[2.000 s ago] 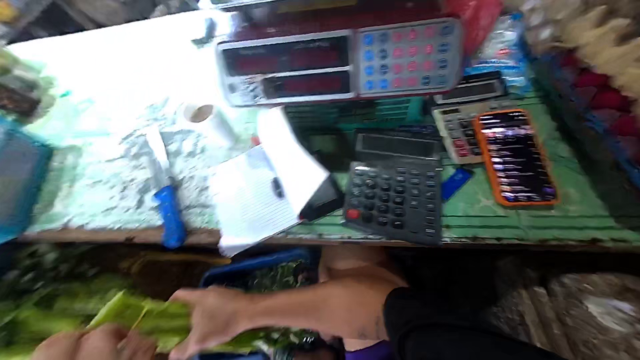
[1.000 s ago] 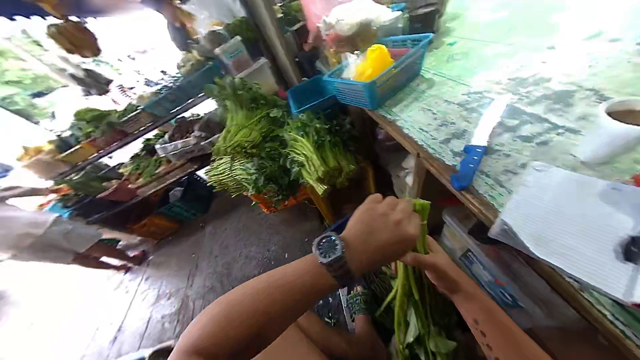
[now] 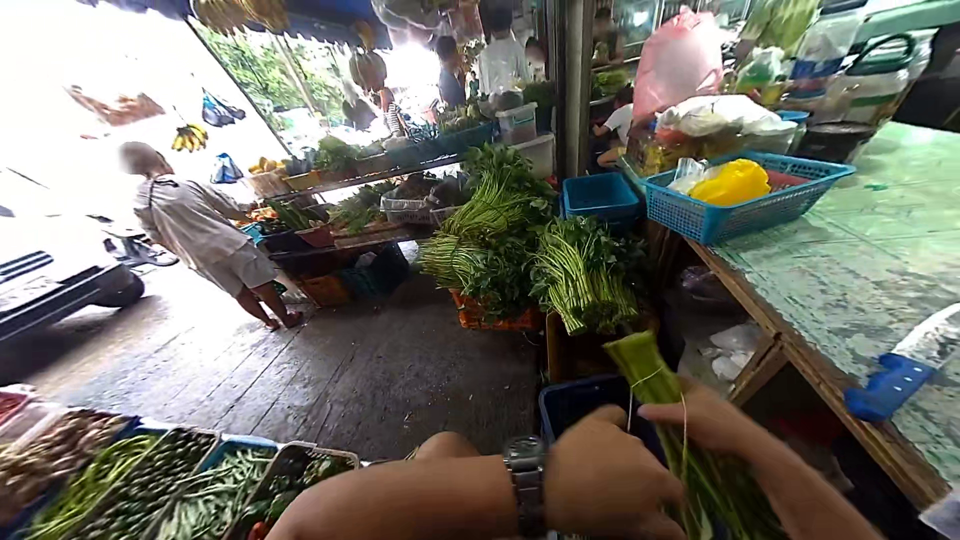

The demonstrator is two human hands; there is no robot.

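A bundle of long-stemmed green vegetables [image 3: 643, 360] slants across the lower right, its cut stem ends pointing up and its lower part running out of view. A thin pale tie [image 3: 657, 374] crosses the stems near the top. My right hand [image 3: 716, 420] grips the bundle below the tie, thumb across the stems. My left hand [image 3: 611, 480], with a metal-banded watch at the wrist, is just left of the bundle, its fingers curled at a hanging strand of the tie. The fingertips are partly hidden.
Bunches of leafy greens [image 3: 585, 281] stand ahead. A blue-handled knife [image 3: 889, 386] and a blue basket [image 3: 724, 217] lie on the green table [image 3: 862, 300]. Trays of vegetables [image 3: 142, 480] are at lower left. A person [image 3: 202, 225] stands at the left stall.
The view has swung left from the table toward the walkway. One second ago both hands were together on the bundle; now my left hand is at its left side, with the tie visible around the stems.
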